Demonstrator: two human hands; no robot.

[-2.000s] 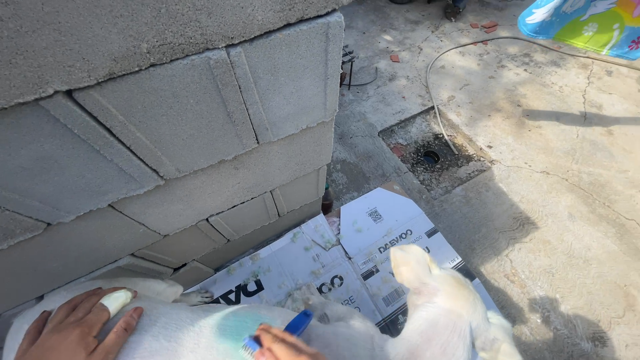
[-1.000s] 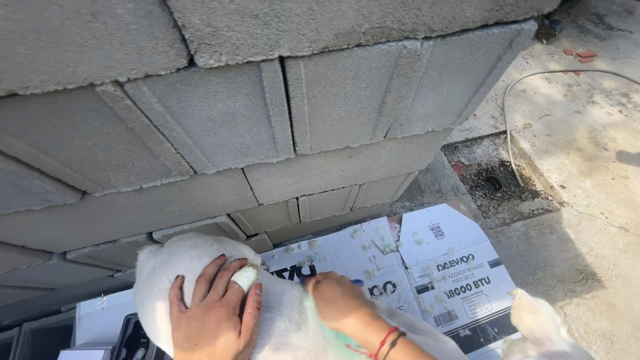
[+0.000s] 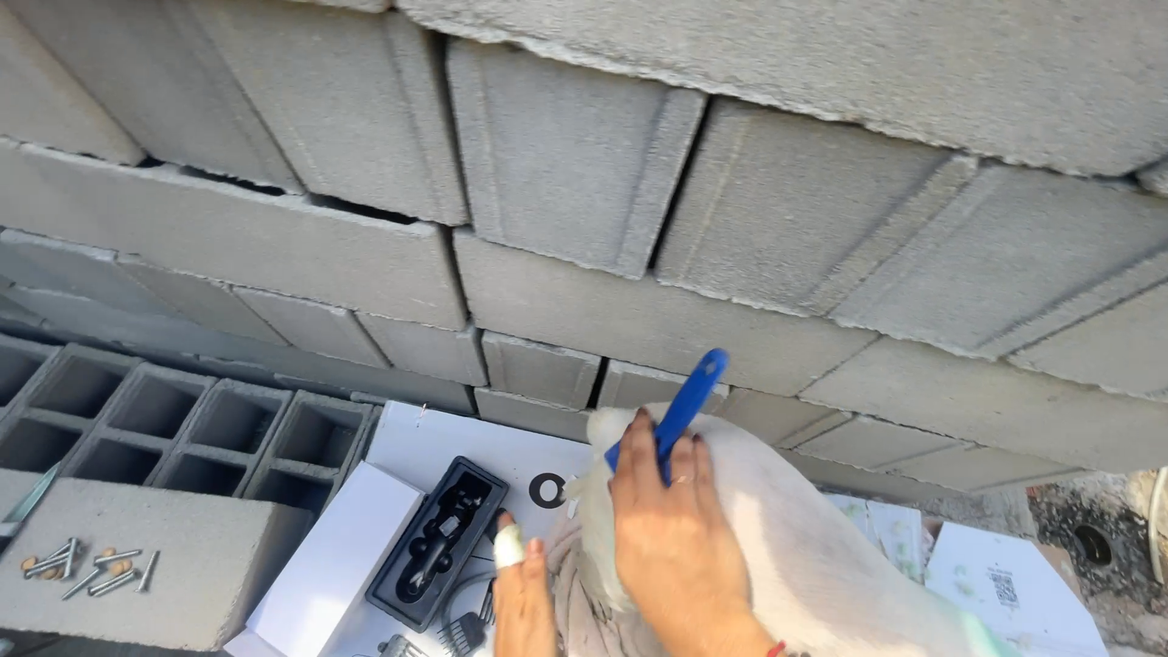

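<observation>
A blue-handled grooming brush (image 3: 686, 401) is in my right hand (image 3: 680, 538), its head down against the coat of a white short-haired dog (image 3: 776, 511). That hand lies over the end of the dog's body nearest the wall; which end cannot be told. My left hand (image 3: 523, 584), with a pale wrap on one finger, is upright left of the dog, beside a crumpled greyish cloth (image 3: 579, 593), and seems to hold nothing. Left of it lies a black molded tray (image 3: 438, 543) with a cable and small parts. Clipper guide combs (image 3: 465, 634) lie below the tray.
A grey concrete block wall (image 3: 566, 164) rises close in front. Hollow blocks (image 3: 233, 429) stand at left, near a block (image 3: 137, 547) bearing bolts (image 3: 59, 558) and a blade tip (image 3: 32, 502). A white box (image 3: 328, 557) and flattened cardboard (image 3: 1004, 575) lie around the dog. A drain hole (image 3: 1092, 545) is at right.
The view has swung left. My left hand has come off the dog's coat, where it rested in both earlier frames. My right hand, with the brush, has moved to the dog's end near the tray.
</observation>
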